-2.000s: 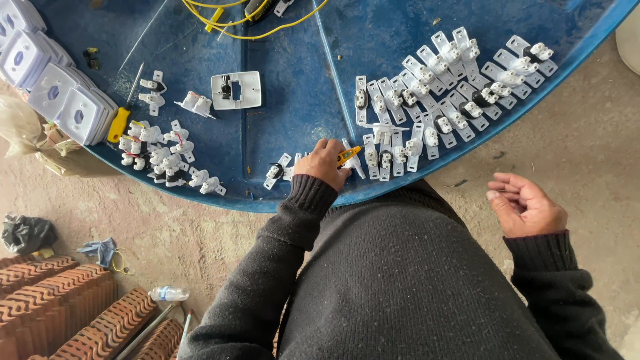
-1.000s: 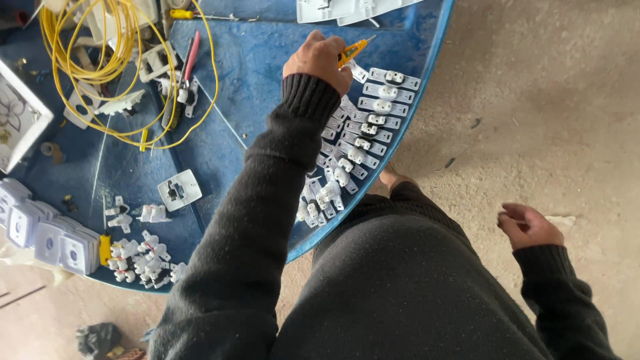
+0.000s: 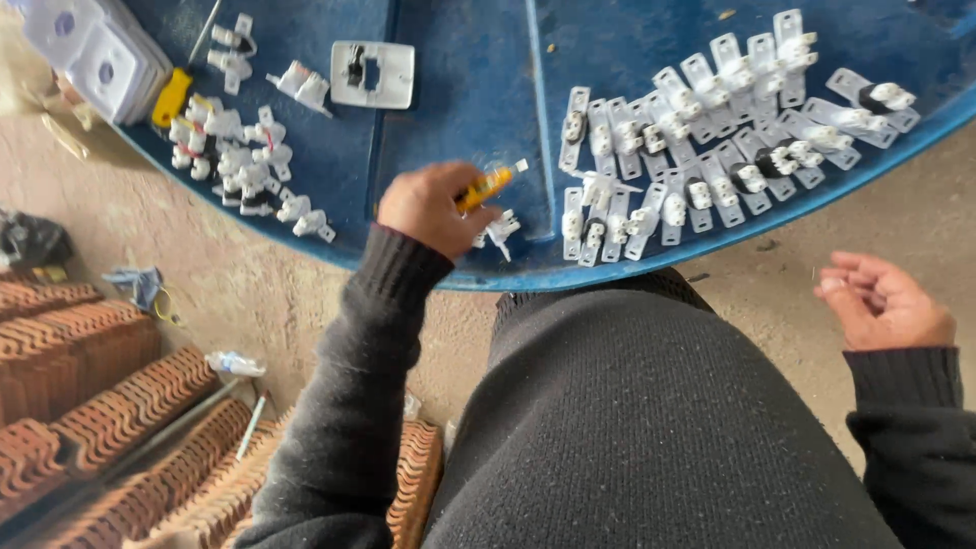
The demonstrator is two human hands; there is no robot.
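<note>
Over the blue round tabletop (image 3: 465,91), near its front edge, my left hand (image 3: 435,210) grips a yellow-handled tool (image 3: 485,189) with a short pale tip; its exact kind is unclear. Just under those fingers is a small white electrical piece (image 3: 502,229), partly hidden. To the right lie rows of white socket modules on mounting straps (image 3: 698,194), several with black parts. My right hand (image 3: 888,301) hangs beyond the table edge, palm partly up and fingers loosely curled; a thin hair-like thing shows at its fingertips, too fine to identify.
A white wall plate (image 3: 374,75) lies left of centre, near a heap of white switch modules (image 3: 244,164). A yellow-handled screwdriver (image 3: 172,97) rests beside stacked plates (image 3: 114,72) at the left rim. Clay roof tiles (image 3: 130,389) stand on the floor at lower left.
The view swung away and back. My left hand, earlier over the table's front edge and then farther along the strap modules, is now left of them, still holding the yellow tool.
</note>
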